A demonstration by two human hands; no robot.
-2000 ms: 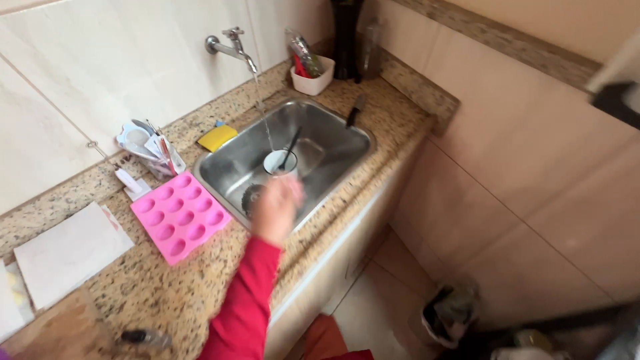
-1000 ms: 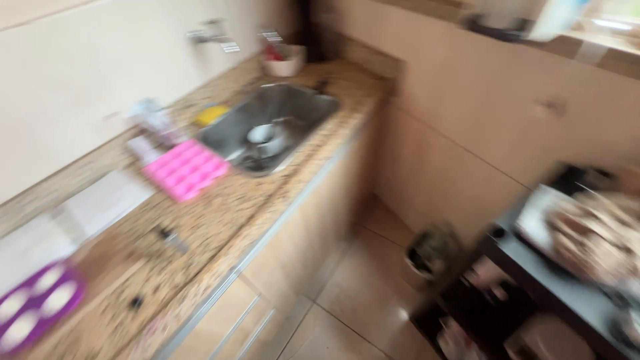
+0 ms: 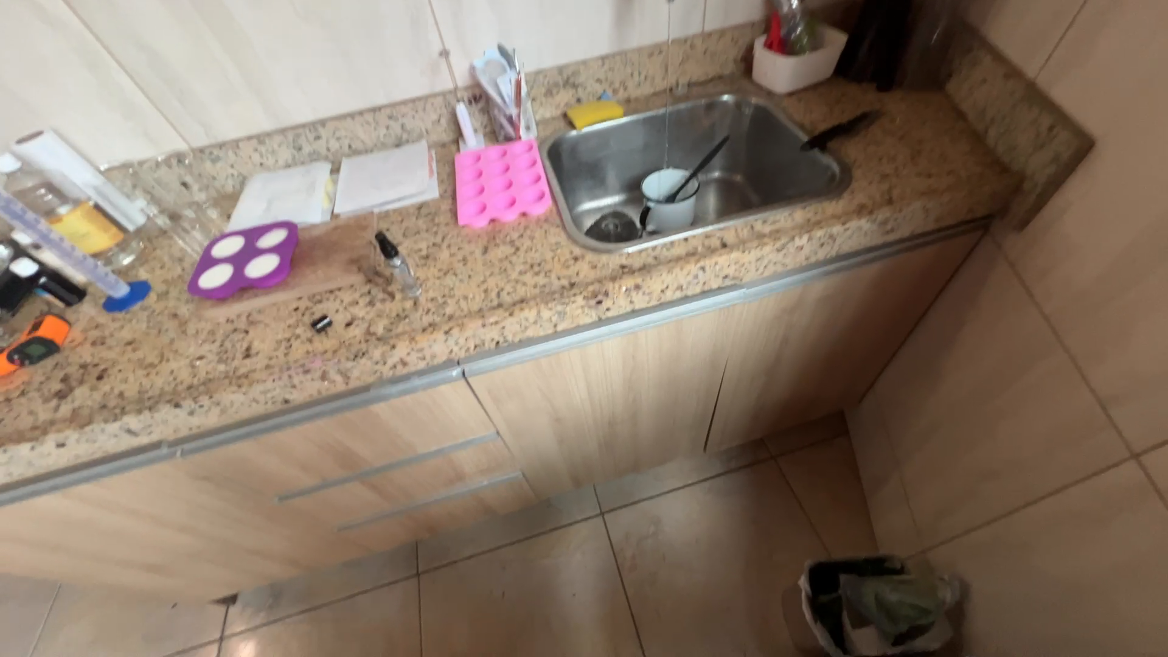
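Neither of my hands shows in the head view. In the steel sink [image 3: 748, 187] stands a white enamel mug [image 3: 673, 215] with a dark-handled utensil [image 3: 701, 168] leaning in it, and a thin stream of water [image 3: 667, 100] falls toward it. A pink silicone mold [image 3: 501, 182] with round cavities lies left of the sink. Farther left, a purple silicone mold [image 3: 245, 260] with white filling in its cavities rests on a wooden board [image 3: 333, 260]. A small clear spray bottle [image 3: 399, 266] with a black top lies by the board, and a small black cap [image 3: 320, 323] is near the counter's front.
A yellow sponge [image 3: 595, 113] and a black-handled knife [image 3: 839, 130] lie at the sink's rim. An orange infrared thermometer [image 3: 35, 343] and a blue-based measuring cylinder [image 3: 87, 255] are at the left. A lined trash bin [image 3: 876, 607] stands on the tiled floor [image 3: 520, 593] below.
My hand, at the mug in the sink two seconds ago, has left the view. The mug remains in the sink. The view has swung left, with the purple mold fully in sight.
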